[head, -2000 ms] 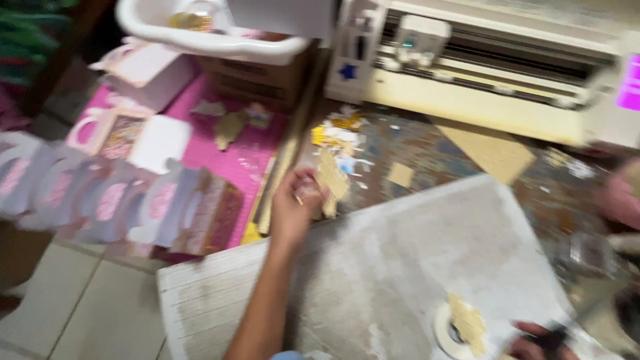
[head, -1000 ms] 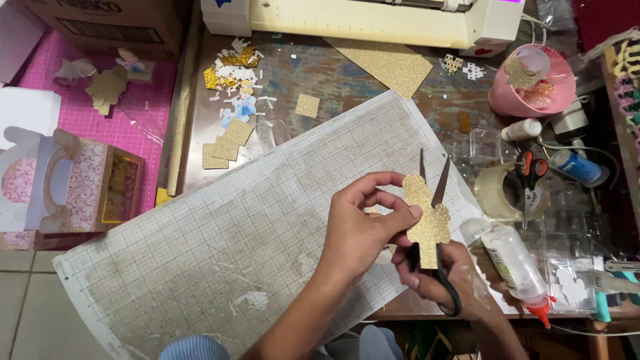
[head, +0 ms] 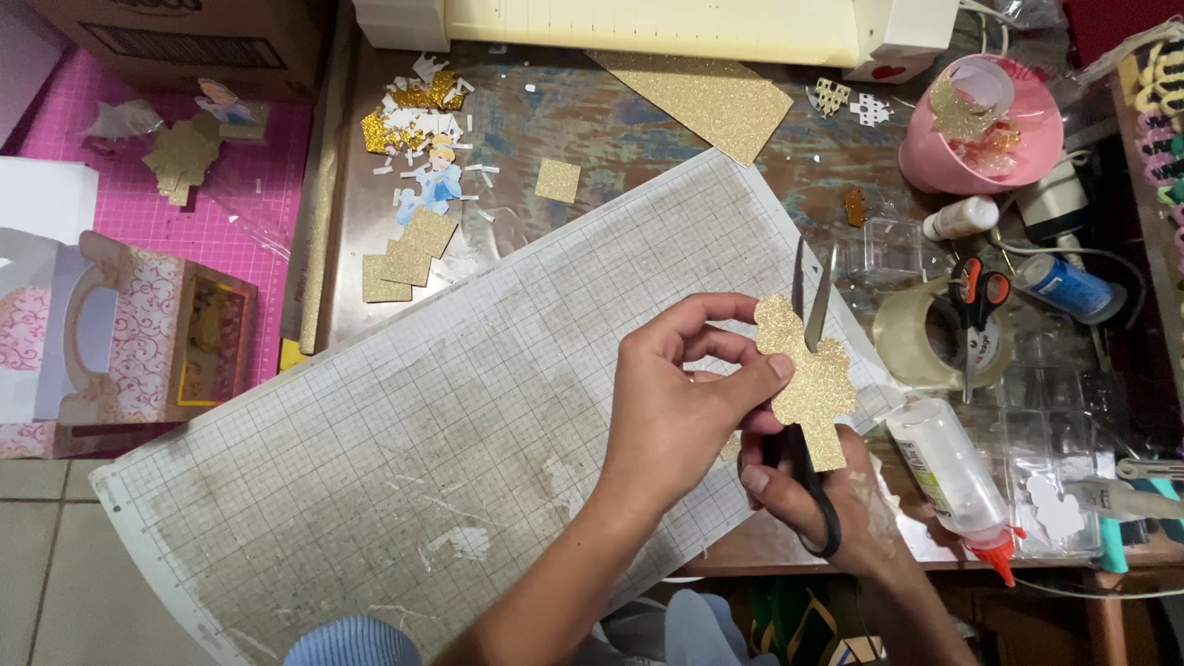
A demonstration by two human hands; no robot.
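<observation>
Between thumb and fingers, my left hand (head: 680,398) pinches a gold glitter card cutout (head: 814,388) with a rounded outline and a straight tab at its lower end. My right hand (head: 814,499) grips the black-handled scissors (head: 819,310), whose blades are spread and point away from me, behind and beside the cutout's top edge. Part of the scissors is hidden by the card. Both hands are above a worn white gridded cutting mat (head: 388,462). Small gold glitter squares (head: 405,264) lie beyond the mat, near a princess paper cutout (head: 439,180) and paper scraps.
A cutting machine (head: 647,28) stands at the back, with a large gold sheet (head: 703,97) before it. On the right are a pink bucket (head: 980,125), a tape roll (head: 893,338) under orange-black scissors (head: 976,296) and a glue bottle (head: 948,472). A patterned box (head: 139,342) is at left.
Since two seconds ago, my left hand has come from the gold pieces beyond the mat to my right hand. Over the last second, the hands have stayed together at the cutout. The view has shifted.
</observation>
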